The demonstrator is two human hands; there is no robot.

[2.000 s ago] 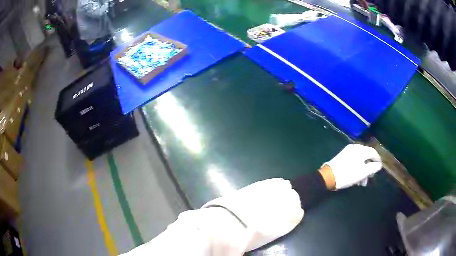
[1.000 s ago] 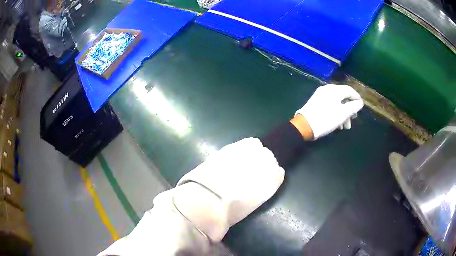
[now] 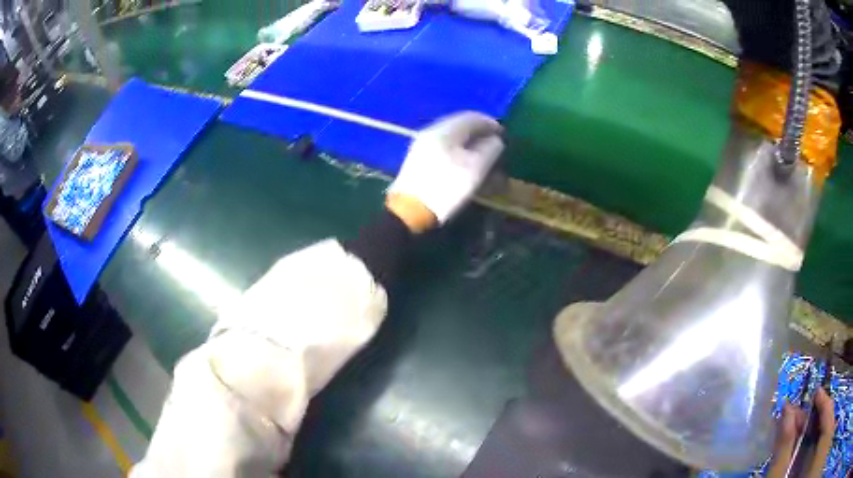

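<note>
My left hand (image 3: 449, 166), in a white glove, is over the near edge of the blue sheet by the bench's back rail. It is blurred, its fingers are curled, and nothing shows in it. My bare right hand (image 3: 825, 428) is cut off at the lower right. Its fingers close on a thin dark pen-like tool, apparently the soldering iron (image 3: 806, 431), over a heap of blue components (image 3: 800, 372). The clear fume extraction cone (image 3: 692, 341) stands just left of that hand and hides part of the heap.
White housings with parts (image 3: 388, 13) and bagged cables (image 3: 496, 11) lie on the far blue sheet. Another housing (image 3: 254, 65) is left of them. A cardboard box of blue components (image 3: 92, 189) is at far left, above black crates (image 3: 65, 322). A dark mat (image 3: 538, 429) lies in front.
The view has swung right, bringing in the whole cone, my right hand and the component heap. My left hand stays extended with curled fingers, now over the blue sheet's edge.
</note>
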